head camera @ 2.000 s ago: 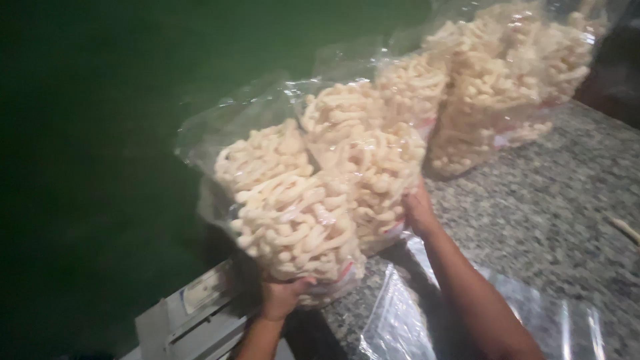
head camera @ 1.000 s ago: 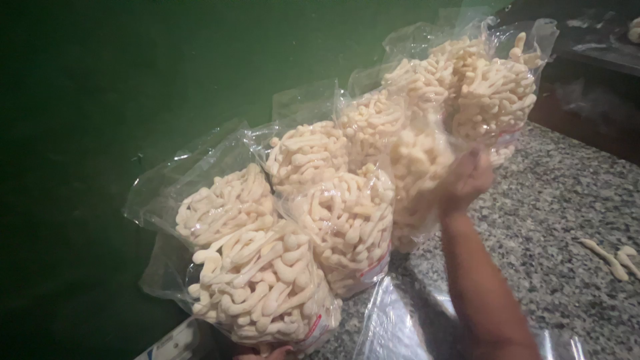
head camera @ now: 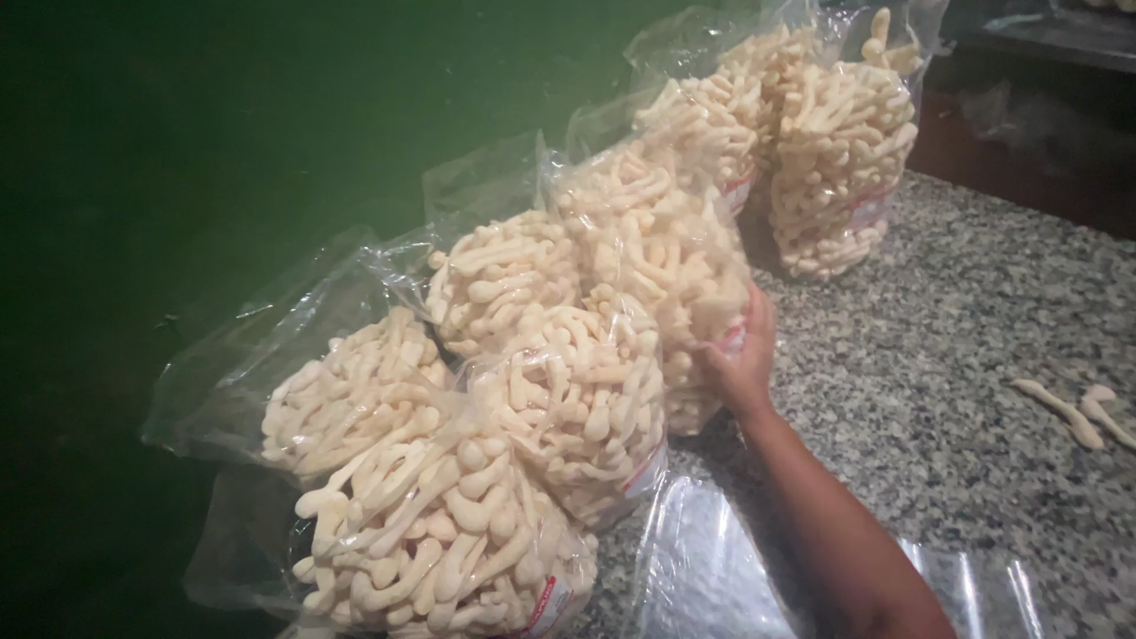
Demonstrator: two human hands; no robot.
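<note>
Clear plastic bags of pale, knobbly stick-shaped snacks stand in two close rows along a granite countertop, their tops loose. My right hand (head camera: 747,355) grips the lower right side of one bag (head camera: 670,266) in the middle of the front row; its fingers are partly behind the bag. Nearer me, another filled bag (head camera: 577,399) stands beside it, and the nearest bag (head camera: 444,532) fills the lower left. Beyond my right hand, an upright bag (head camera: 843,160) stands at the far end. My left hand is not in view.
Flat clear plastic bags (head camera: 701,559) lie on the granite countertop (head camera: 932,355) under and beside my right forearm. A few loose snack pieces (head camera: 1061,413) rest at the right. A green surface (head camera: 266,115) lies behind the rows, and a dark ledge (head camera: 1047,53) stands at the upper right.
My right hand has moved from the nearer bags to one farther along the row. My left hand, at the nearest bag's base before, has gone out of view.
</note>
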